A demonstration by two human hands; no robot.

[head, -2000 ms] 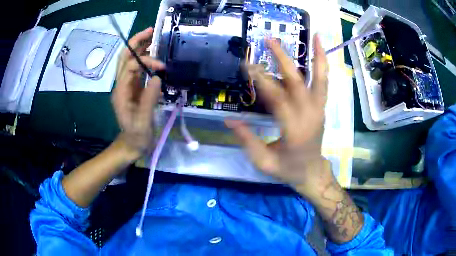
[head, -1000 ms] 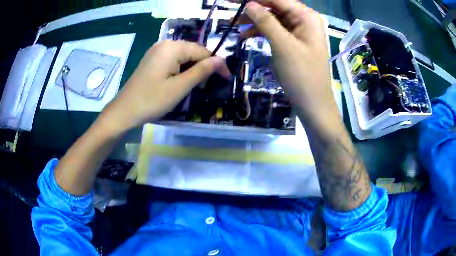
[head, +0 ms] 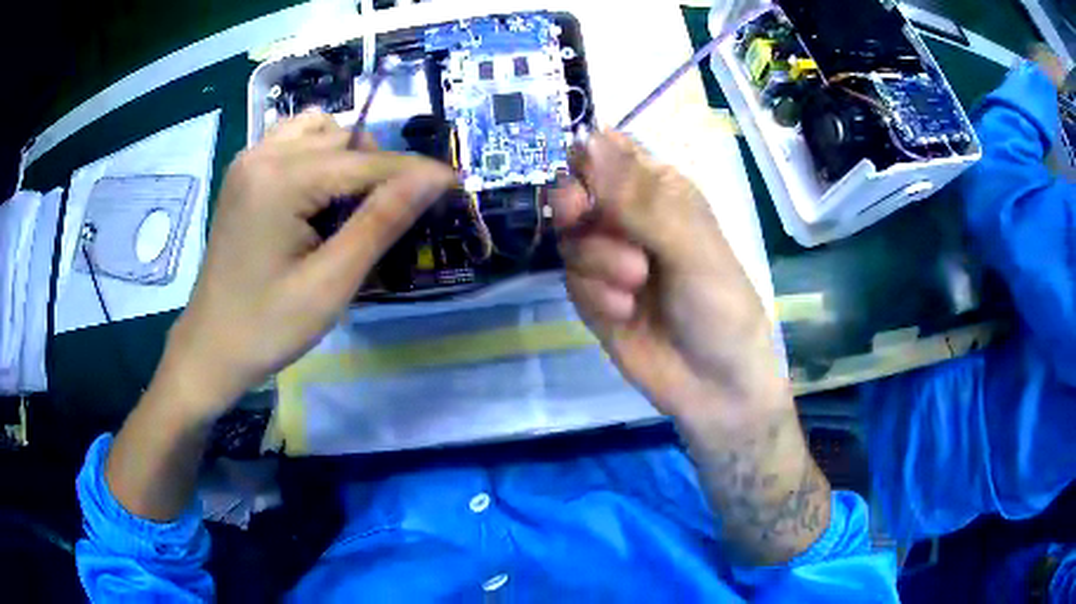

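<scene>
The white main housing (head: pixel 257 89) lies open with its electronics facing up. The blue main board (head: pixel 510 106) shows at its right end. A yellow part of the power board (head: pixel 426 256) shows along the near side. My left hand (head: pixel 307 224) is over the left part of the housing, fingers bent, thumb pointing at the board; whether it holds anything is hidden. My right hand (head: pixel 643 254) is at the housing's right edge, fingertips pinched together beside the board; a small thing between them is too blurred to tell.
A second open white unit (head: pixel 802 224) stands at the right, with a thin purple-white cable reaching from it. A grey front cover (head: pixel 109 224) lies on a white sheet at the left, beside stacked white pieces (head: pixel 21 283). A person's blue sleeve (head: pixel 1021 177) is at the far right.
My right hand has come down from the far side of the housing to its right edge. My left hand has moved left. The view has shifted, and the blue board is now uncovered.
</scene>
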